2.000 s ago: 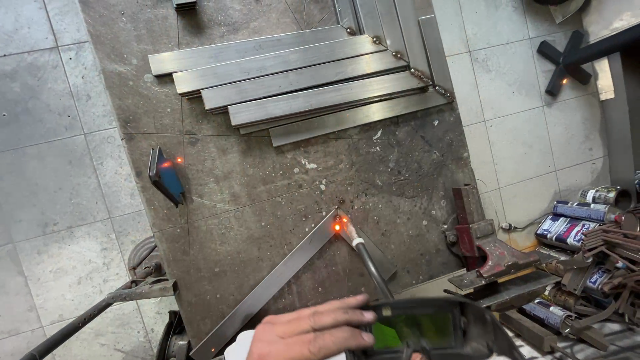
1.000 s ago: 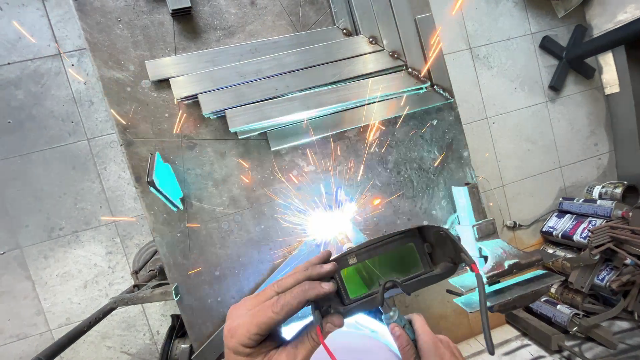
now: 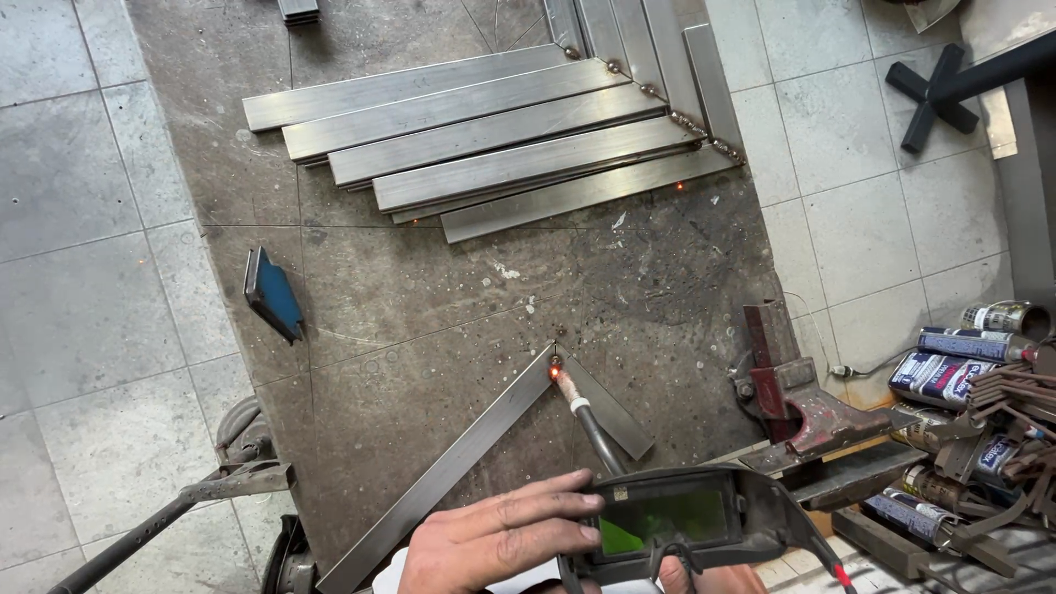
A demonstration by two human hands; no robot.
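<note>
My left hand (image 3: 503,532) holds the left side of a pair of dark welding goggles (image 3: 668,511) with a green lens. Behind and below the goggles my right hand (image 3: 701,577) is mostly hidden; what it grips cannot be told. A MIG welding torch (image 3: 598,437) runs up from behind the goggles, its nozzle at a glowing orange spot where two flat metal bars meet. The longer bar (image 3: 445,470) slants down to the left, the shorter bar (image 3: 615,412) down to the right. Farther up lie several welded V-shaped metal pieces (image 3: 495,136), nested together, with weld beads along their corners.
A blue magnetic welding square (image 3: 275,295) stands near the worktable's left edge. A red bench vise (image 3: 792,404) is at the right edge, beside cans (image 3: 936,379) and rusty metal rods (image 3: 1015,396). A black cross-shaped stand (image 3: 932,97) is at upper right, a metal lever (image 3: 165,511) at lower left.
The bright arc and flying sparks of one second ago are gone, and a glowing spot shows at the joint. The goggles, held up over the view, sit lower and farther right than then.
</note>
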